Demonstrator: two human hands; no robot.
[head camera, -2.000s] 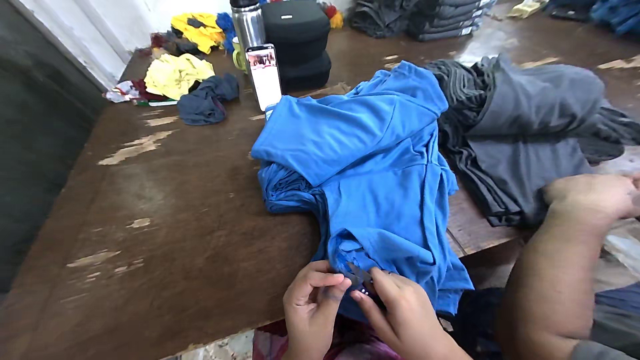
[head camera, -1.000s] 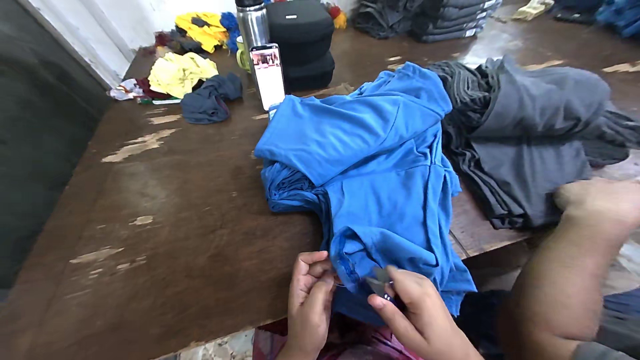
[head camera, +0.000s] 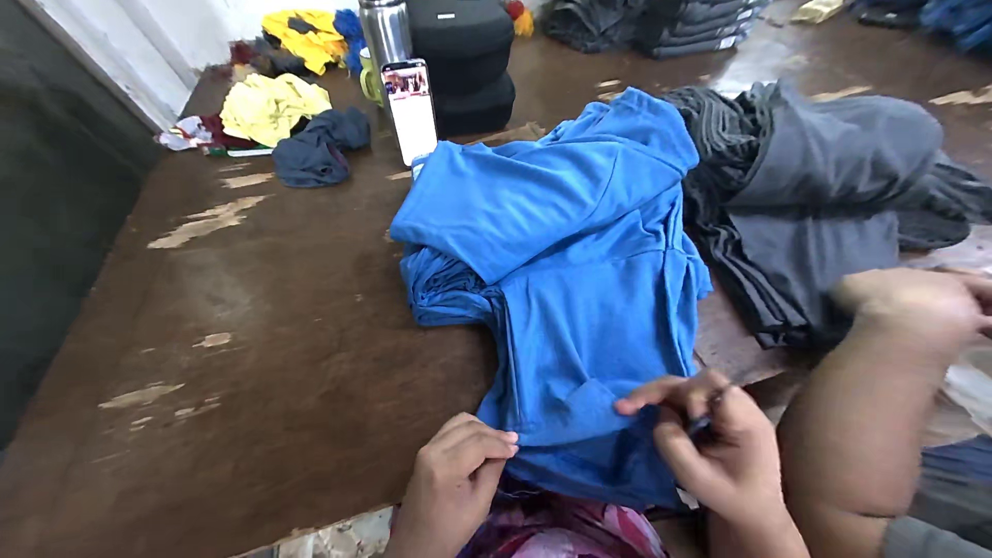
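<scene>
A pile of blue knit garments (head camera: 573, 256) lies on the brown wooden table, its lower end hanging over the front edge. My left hand (head camera: 465, 465) pinches the hem of the top garment at its lower left corner. To the right, my right hand (head camera: 713, 434) has its index fingertip at the same hem. A small dark tool (head camera: 700, 424), too blurred to name surely, sits in that hand, partly hidden by the fingers.
Dark grey garments (head camera: 821, 201) lie to the right, beside a co-worker's arm (head camera: 860, 411). A phone (head camera: 411, 112) leans near a steel bottle (head camera: 385, 35) and a black case (head camera: 465, 70). Yellow cloth (head camera: 271, 107) and dark cloth (head camera: 318, 147) lie at the back left of the table (head camera: 256, 325).
The blue hem that was bunched up between my hands now lies flatter. My right hand has moved from the gathered cloth to the right part of the hem, the dark tool still in it.
</scene>
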